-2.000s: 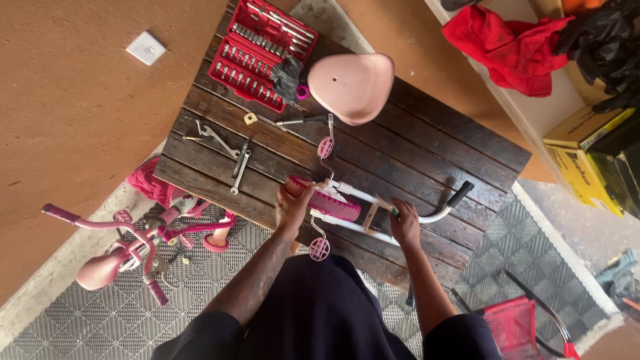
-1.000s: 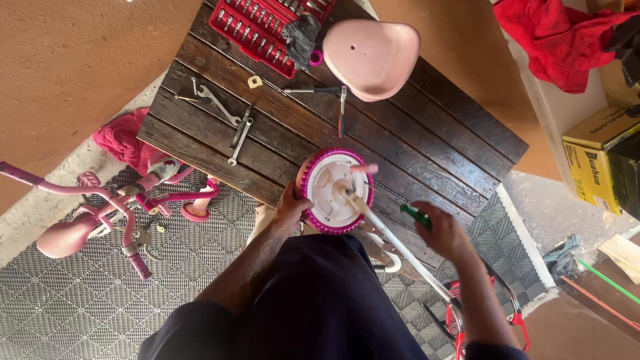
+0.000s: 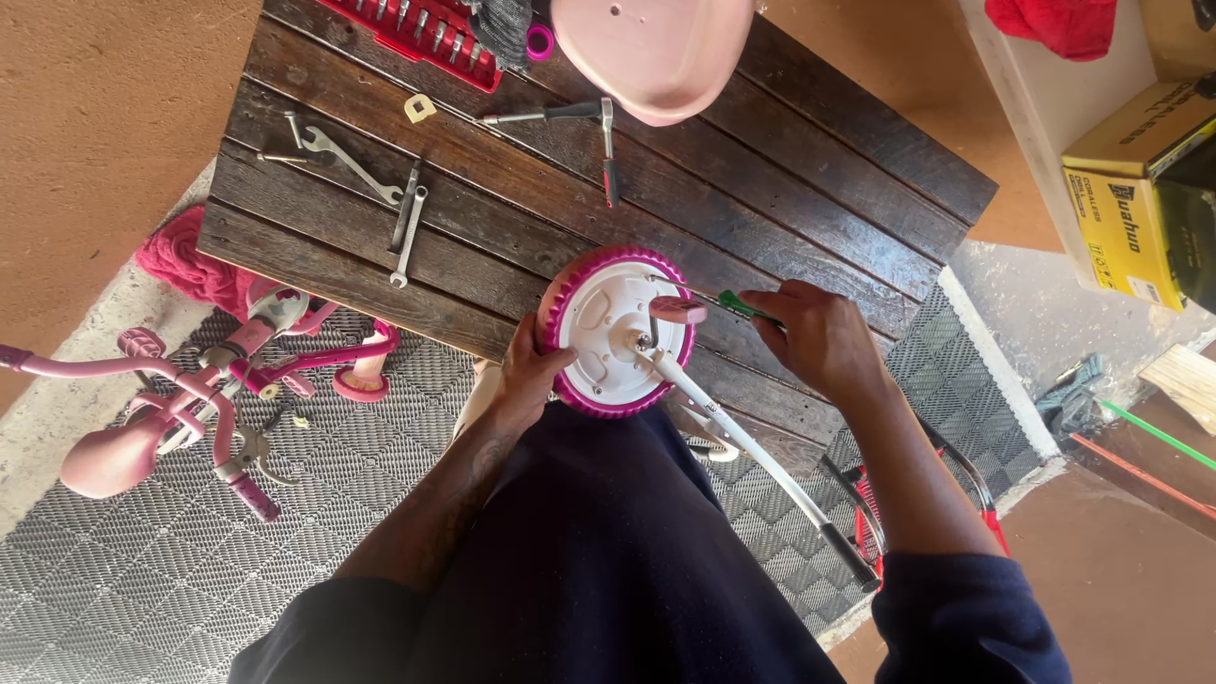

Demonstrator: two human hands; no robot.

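My left hand (image 3: 532, 373) grips the left rim of a small wheel (image 3: 608, 356) with a white disc face and a magenta ribbed tyre. A pink pedal (image 3: 678, 310) on a crank stands in front of the disc. From the hub a white metal tube (image 3: 750, 439) with a black end cap runs down to the right. My right hand (image 3: 812, 332) holds a screwdriver by its green handle (image 3: 737, 303); its shaft points left, with the tip against or just above the upper part of the disc.
On the slatted wooden table (image 3: 779, 180) lie open-end wrenches (image 3: 410, 237), a ratchet (image 3: 609, 157), a red socket case (image 3: 427, 38) and a pink bicycle seat (image 3: 655, 57). A pink child's bicycle (image 3: 190, 380) is on the mat at left. A yellow drill box (image 3: 1121, 228) is at right.
The wheel assembly has turned from lying across the table to showing its disc face. My right hand has brought the screwdriver from the wheel's right side to the disc. The view has moved closer.
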